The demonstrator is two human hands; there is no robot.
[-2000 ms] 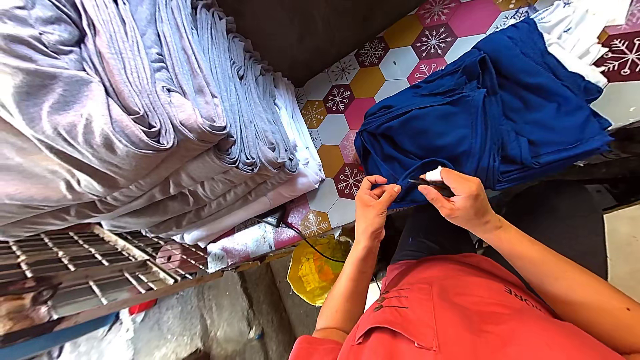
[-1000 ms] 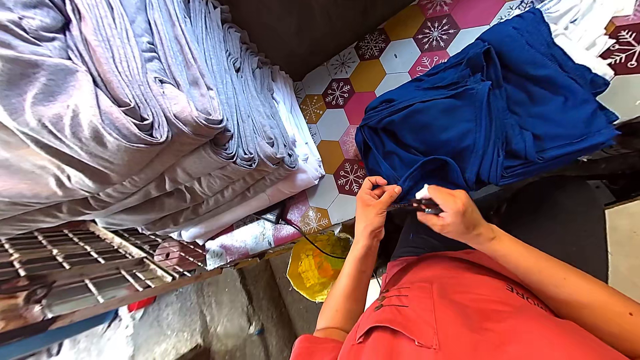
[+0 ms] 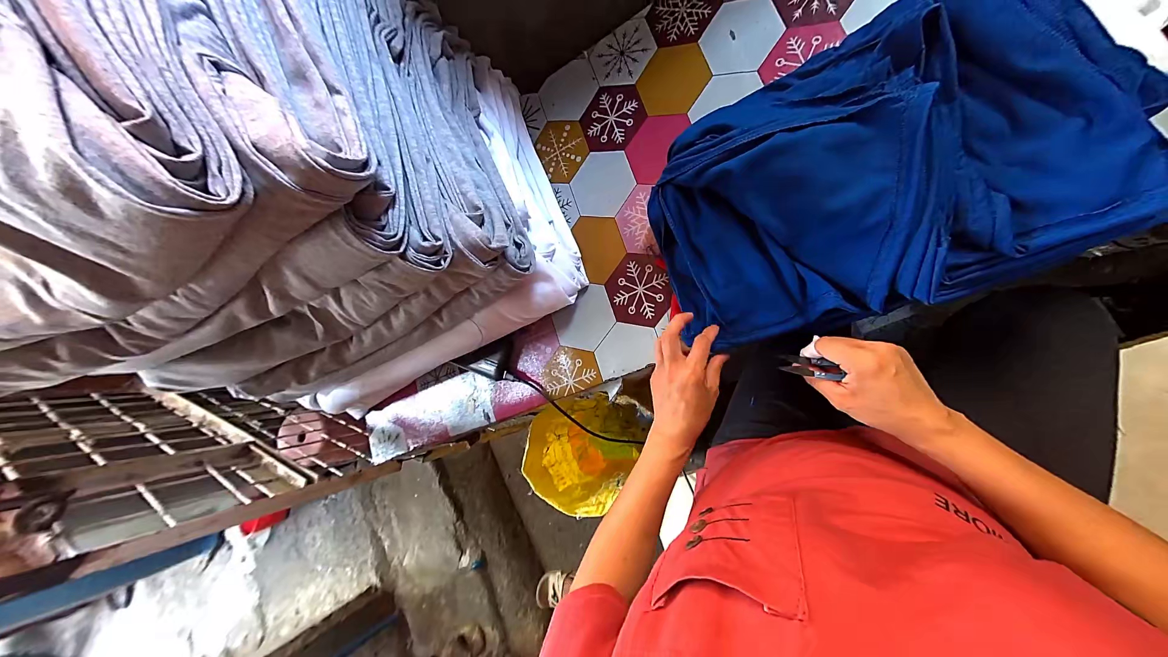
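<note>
A pile of folded blue fabric [image 3: 821,182] lies at the upper right, over a surface with a hexagon pattern. My left hand [image 3: 684,379] is at its lower left corner, fingers apart, the tips at the edge of the cloth; whether they pinch it is unclear. Below the pile's near edge, my right hand [image 3: 871,379] is closed around small dark thread snips [image 3: 817,367], their blades pointing left. A bit of white material shows by the thumb.
A tall stack of folded grey fabric [image 3: 274,201] fills the left, with white cloth [image 3: 538,292] at its right side. Beneath it is a metal grille [image 3: 146,456]. A dark cable [image 3: 584,424] hangs over a yellow container [image 3: 584,456]. A dark seat [image 3: 1031,392] is at right.
My hands have moved apart; they were close together at the blue cloth's edge. My left hand has opened from a pinch. The blue cloth's near left corner now lies flatter.
</note>
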